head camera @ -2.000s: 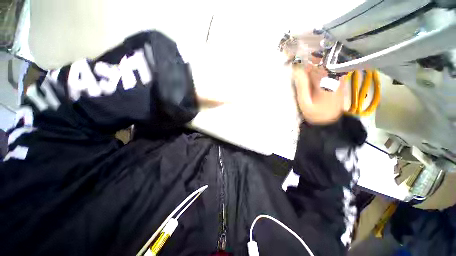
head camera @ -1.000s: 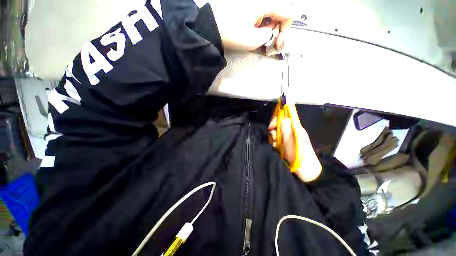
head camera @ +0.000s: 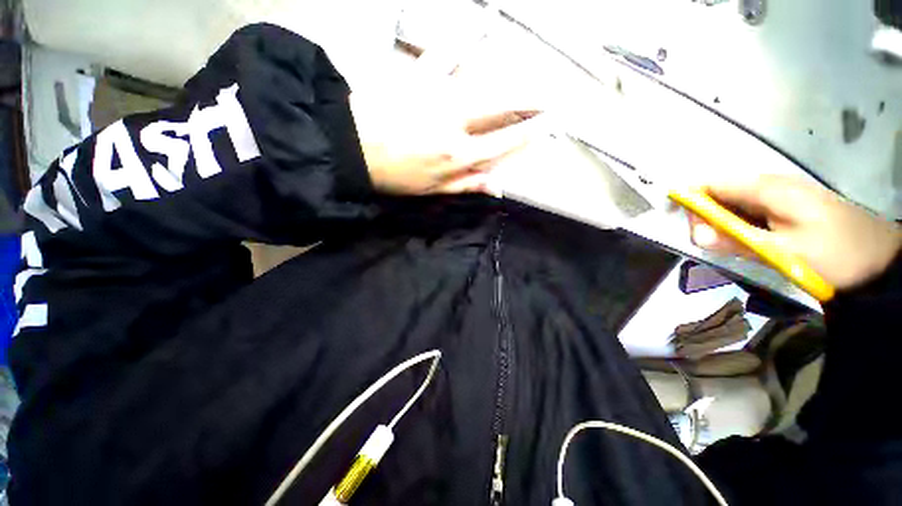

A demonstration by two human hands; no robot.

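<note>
The panel (head camera: 584, 183) looks nearly white under glare and lies in front of me, its near edge by my jacket. My left hand (head camera: 435, 148) lies palm down on it with fingers stretched to the right; glare blurs its outline. My right hand (head camera: 801, 232) is at the right, closed around the orange handles of the scissors (head camera: 752, 242). Their blades point up and left, low over the panel or touching it; I cannot tell which. A small brown mark or piece (head camera: 407, 46) shows beyond my left hand.
A stack of brown strips (head camera: 710, 328) and a dark phone (head camera: 704, 278) lie on a white side surface at lower right. A beige fabric roll (head camera: 732, 400) is below them. The grey-white machine surface (head camera: 791, 89) spans the upper right. White cables (head camera: 356, 395) hang before my jacket.
The scissors moved from upright at the panel's near edge to the right, now slanting, still in my right hand. My left hand came down and flattened; its fingertips are no longer pinched together.
</note>
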